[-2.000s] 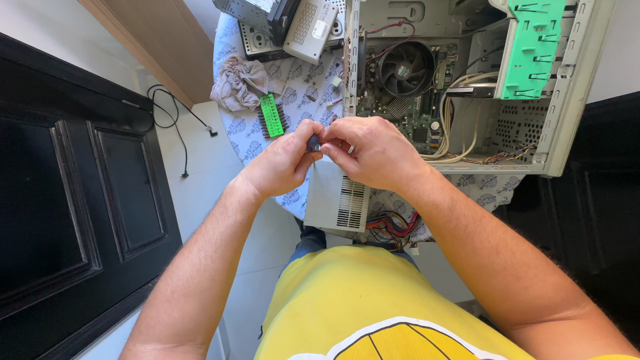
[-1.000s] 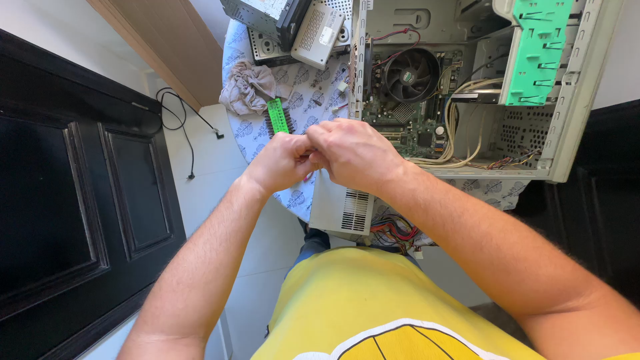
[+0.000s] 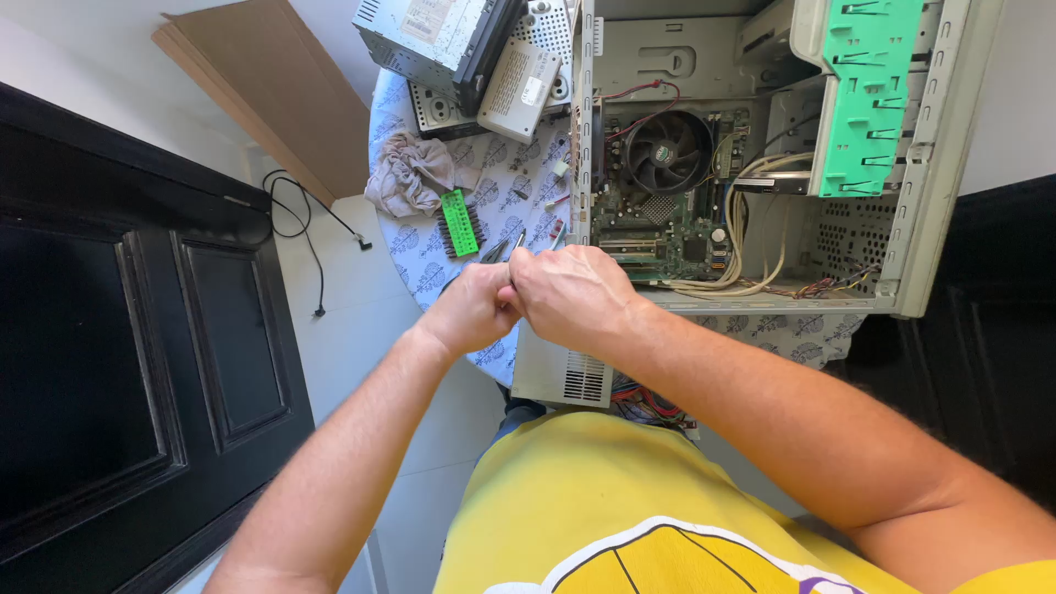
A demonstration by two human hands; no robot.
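My left hand [image 3: 474,309] and my right hand [image 3: 569,295] meet above the table's front edge, fingers curled together. Something small and dark shows between them, mostly covered by the fingers; I cannot tell what it is. Just beyond the hands lie pliers [image 3: 495,252] and other slim tools, partly hidden. Below the right hand sits a metal power supply unit [image 3: 544,371] with a slotted vent. To the right, the opened computer case [image 3: 949,165] exposes a motherboard [image 3: 697,219] and a round CPU cooler fan [image 3: 668,153].
A green bit holder [image 3: 459,223] lies near a crumpled cloth [image 3: 408,177]. Stacked metal drives and a car-stereo-like unit [image 3: 429,41] stand at the back left. Coloured cables [image 3: 652,406] hang by the power supply. A black cable [image 3: 309,219] lies on the floor beside a black door [image 3: 82,346].
Two seconds ago a small dark-blue item showed between my fingertips; now my fingers are closed more tightly around what they hold. Both hands stay together over the same area.
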